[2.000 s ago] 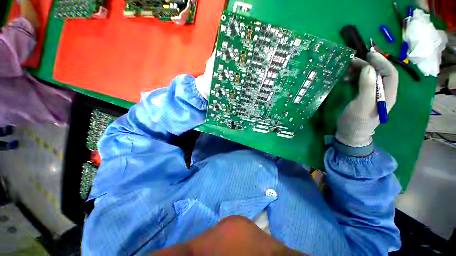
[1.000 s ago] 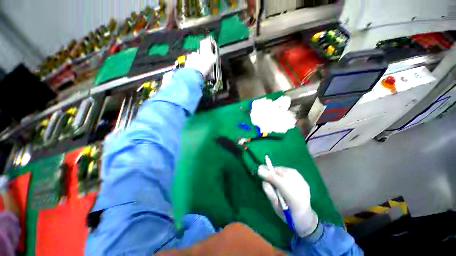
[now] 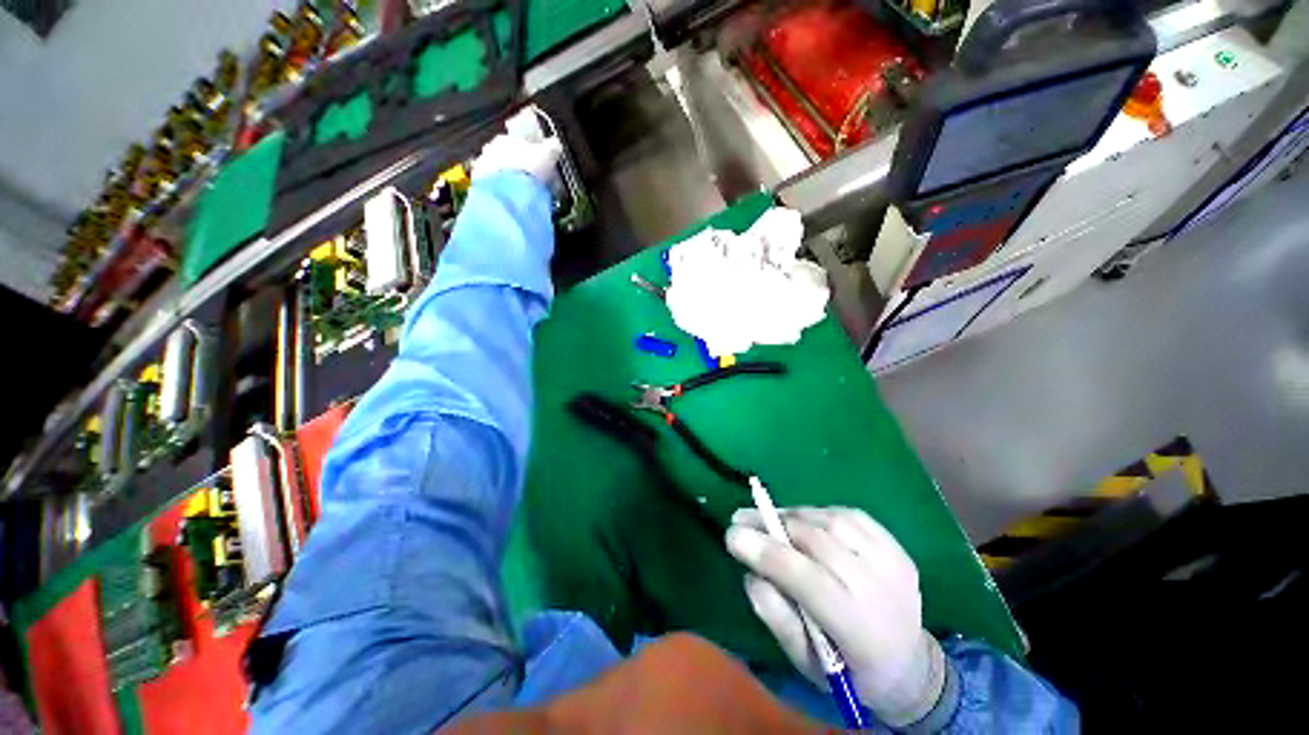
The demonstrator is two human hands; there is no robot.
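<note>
My left hand, in a white glove, is stretched far forward to the conveyor. It is at a circuit board with a long silver-white block; its fingers are small and partly hidden, so a grip cannot be made out. My right hand, also gloved, holds a white marker pen over the green mat, its blue end towards me. Side cutters lie open on the mat, beside a black brush, a short blue cap and a crumpled white wipe.
More boards with silver-white blocks stand along the conveyor at left. Boards lie on red sheets at lower left. A dark screen unit stands beyond the mat at right. Red material lies at the top.
The green board has left the space before me; my left arm has reached forward to the conveyor. The view has swung up and right. My right hand keeps the marker pen.
</note>
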